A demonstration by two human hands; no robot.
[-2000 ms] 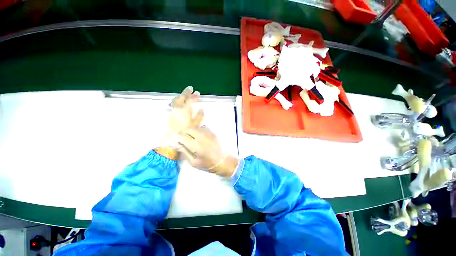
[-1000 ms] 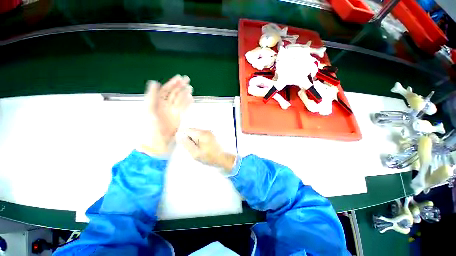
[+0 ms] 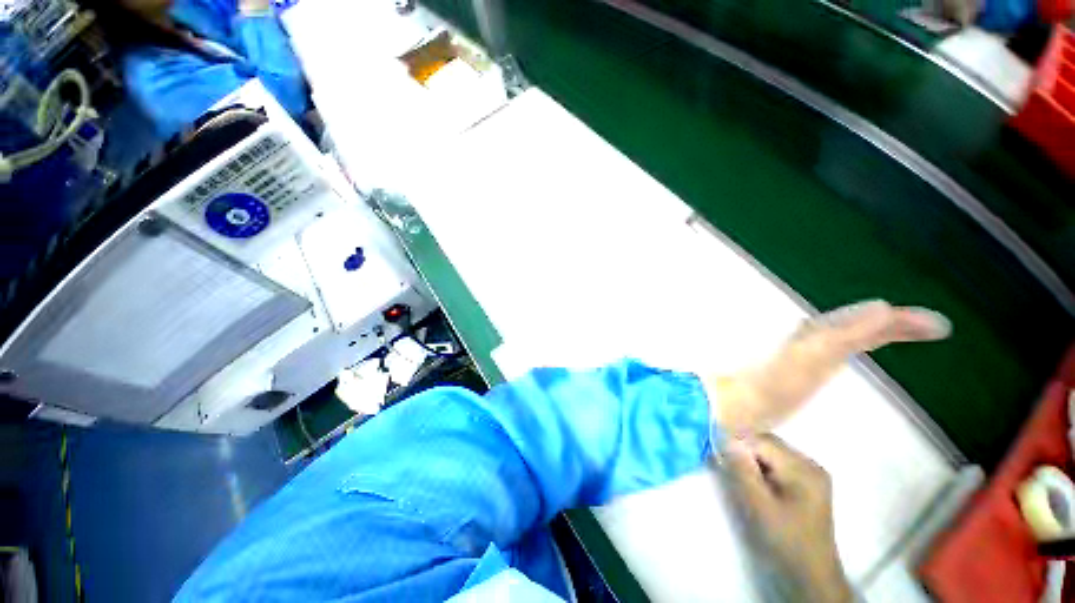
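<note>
My left hand (image 3: 813, 359), in a thin translucent glove, is stretched out over the white work mat (image 3: 613, 271), fingers extended and empty, slightly blurred. Its fingertips reach over the dark green strip. My right hand (image 3: 787, 507), blurred, is curled at my left wrist, its fingertips closed on the edge of the left glove's cuff beside the blue sleeve (image 3: 601, 430). The exact finger contact is hard to make out.
The red parts tray (image 3: 1002, 530) is cut off at lower right, with a cream ring-shaped part (image 3: 1047, 504). A white machine (image 3: 165, 318) stands left of the bench. A small carton (image 3: 454, 73) and a person's blue sleeve (image 3: 212, 71) are beyond. A red bin (image 3: 1049, 106) is upper right.
The view has swung left, bringing in the machine, carton and other person; most of the tray has left the picture. My right hand has moved from my left palm to the wrist.
</note>
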